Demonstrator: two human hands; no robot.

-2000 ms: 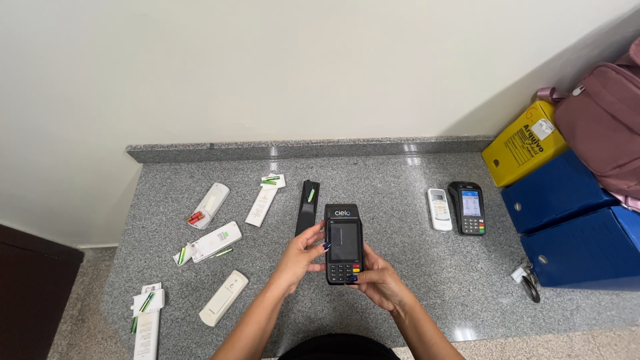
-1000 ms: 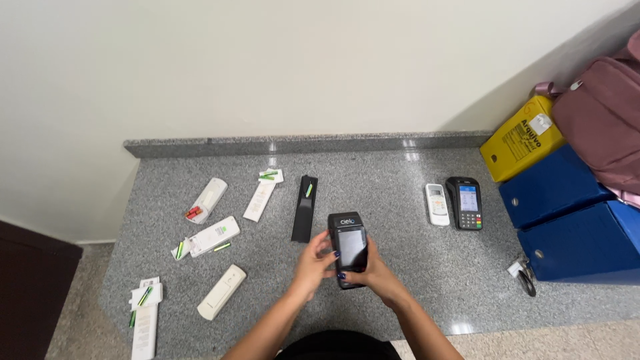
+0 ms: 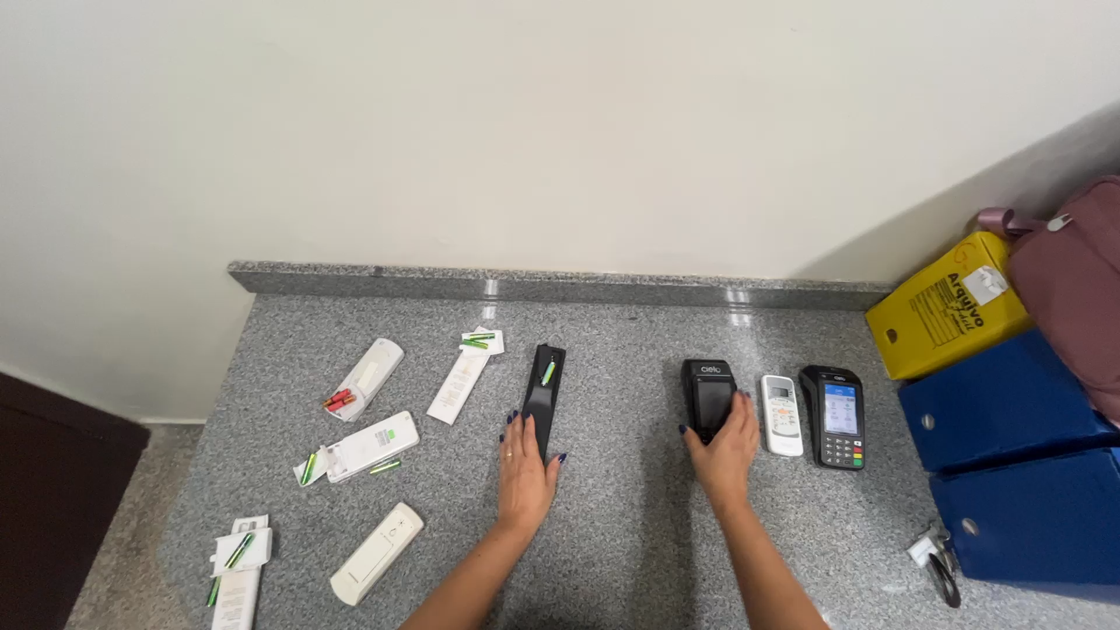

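Note:
My right hand point(image 3: 724, 446) is on the lower part of a black card payment terminal point(image 3: 710, 394), thumb and fingers around its sides; its screen is dark. My left hand point(image 3: 525, 472) lies flat, fingertips on the lower end of a black remote control point(image 3: 544, 394) with a green battery point(image 3: 549, 374) at its upper end. Right of the terminal are a white remote control point(image 3: 781, 416) and a second card terminal point(image 3: 838, 416) with a lit screen. White remotes point(image 3: 376, 367) point(image 3: 372, 446) point(image 3: 459, 385) point(image 3: 236, 595) lie at the left, several with loose batteries, beside a cream remote point(image 3: 376, 553).
The grey granite counter point(image 3: 612, 341) has a raised back edge along the wall. At the right stand a yellow file box point(image 3: 949, 306), blue file boxes point(image 3: 997, 411) and a mauve bag point(image 3: 1067, 297). Keys point(image 3: 936, 560) lie by the lower blue box.
The terminal, earlier held by both hands at the middle, has moved right, beside the white remote. My left hand has left it and moved onto the black remote.

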